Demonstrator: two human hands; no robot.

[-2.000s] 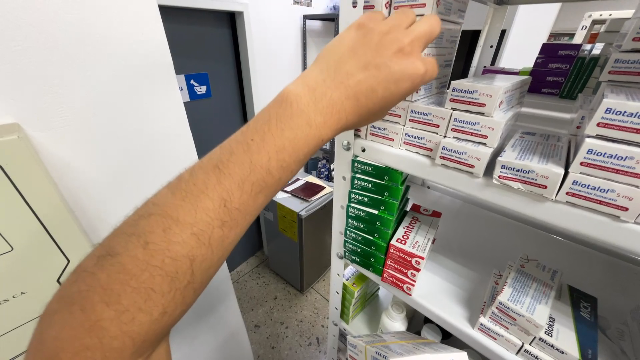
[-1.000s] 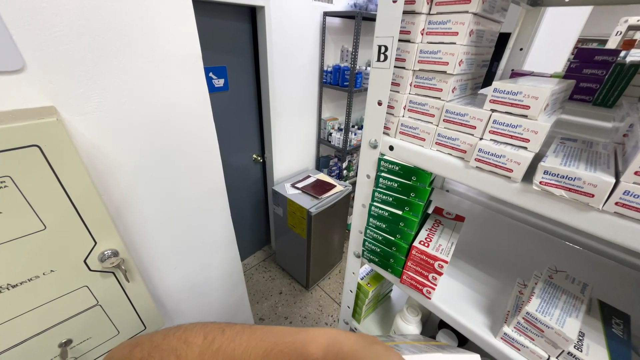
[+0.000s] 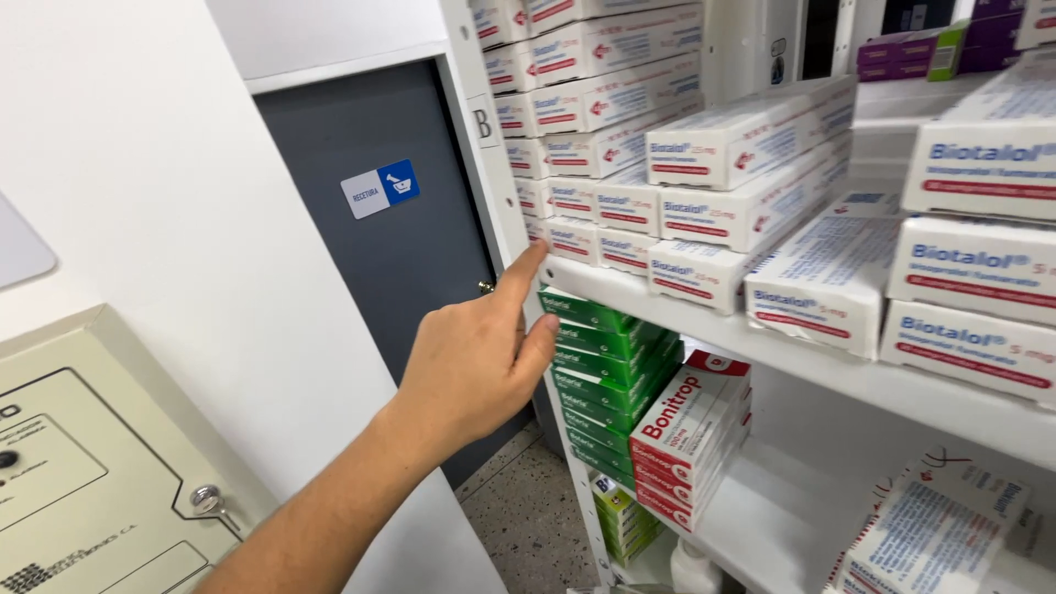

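Note:
My left hand (image 3: 487, 363) reaches in from the bottom, its index finger extended to the lower left corner of the stacked white Biotalol medicine boxes (image 3: 571, 239); it holds nothing. Whether the fingertip touches a box I cannot tell. Just below and right of the hand, a stack of green medicine boxes (image 3: 594, 388) stands on the lower shelf, beside red and white Bonitrop boxes (image 3: 689, 421). More Biotalol boxes (image 3: 973, 256) lie to the right on the upper shelf. My right hand is out of view.
The white metal shelf edge (image 3: 825, 363) runs across the right, with its upright post (image 3: 507, 194) near my hand. A grey door (image 3: 363, 148) stands behind. At lower left is a beige panel with a key (image 3: 206, 499) in it. White boxes (image 3: 940, 520) lie on the lower shelf.
Two seconds ago my arm reached up to the top boxes; one second ago only the forearm showed at the bottom. Now the hand points at the lowest row of the upper shelf.

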